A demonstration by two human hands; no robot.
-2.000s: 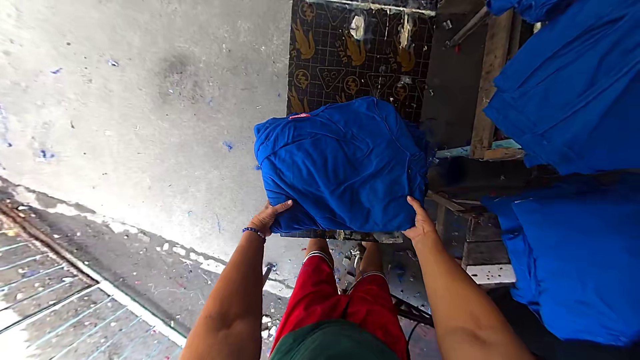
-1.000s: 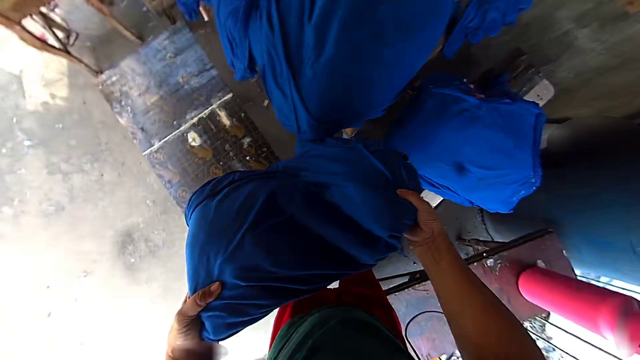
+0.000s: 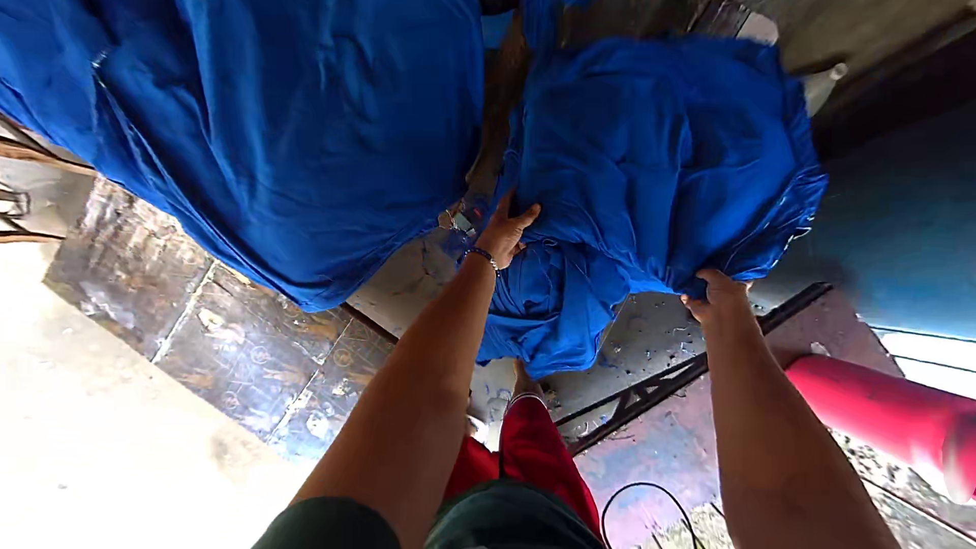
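A bundle of blue fabric (image 3: 656, 152) lies at the upper right, on top of a lower blue fabric bundle (image 3: 545, 305). My left hand (image 3: 507, 232) grips the near left edge of the upper bundle, its thumb over the cloth and a beaded bracelet on the wrist. At the near right edge my right hand (image 3: 717, 293) holds the same bundle, fingers partly hidden beneath it. A larger heap of blue fabric (image 3: 305, 137) hangs at the upper left, beside my left hand and apart from it.
Patterned boards (image 3: 252, 343) extend at the left beneath the large heap. A dark metal truss bar (image 3: 640, 396) runs diagonally below my right hand. A red cylinder (image 3: 877, 404) lies at the right, and a thin black cable (image 3: 648, 486) loops near my legs. Fabric scraps litter the floor.
The view has turned strongly to the right. The blue bundle, over the patterned board two seconds ago and against my body one second ago, is now farther out, on the lower blue bundle.
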